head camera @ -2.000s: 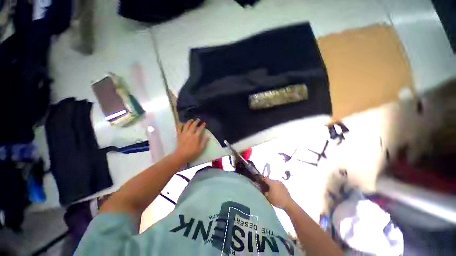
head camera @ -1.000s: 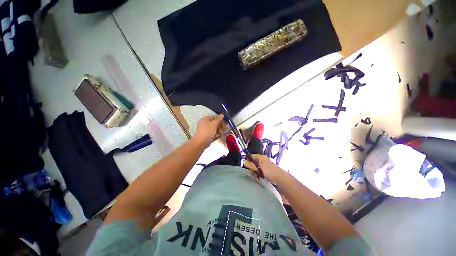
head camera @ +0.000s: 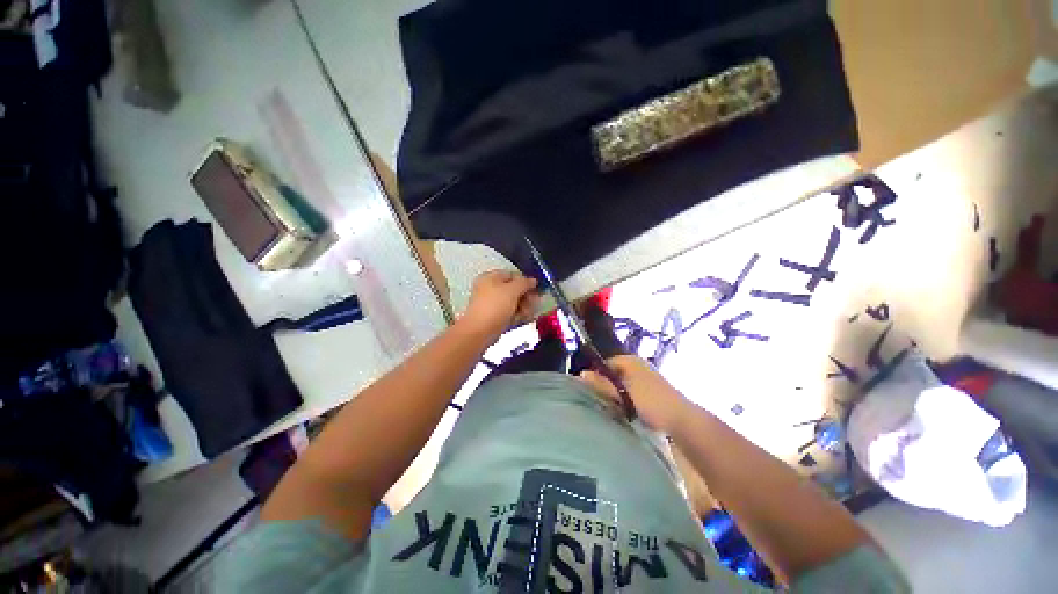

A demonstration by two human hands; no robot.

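A black cut panel (head camera: 499,116) lies flat on the table, with a mottled metal bar weight (head camera: 687,113) on it. My left hand (head camera: 504,299) is at the panel's near corner by the table edge, fingertips pinched together at the cloth's edge; whether cloth is between them is hard to see. My right hand (head camera: 627,392) is closed around the dark red-brown handles of the tailor's shears (head camera: 569,304). The blades point away from me, their tip at the panel's near edge beside my left fingers.
Brown paper (head camera: 928,81) extends right of the panel. At left are a pale box with a reddish-brown top (head camera: 238,209), a pinkish clear ruler (head camera: 377,304) and a smaller black pile (head camera: 209,331). Black offcuts (head camera: 812,269) and a white bag (head camera: 940,447) are on the floor.
My left hand has moved from lying flat on the cloth to pinching at the near corner. The shears' tip has moved from below the corner onto the panel's edge. The camera view has shifted.
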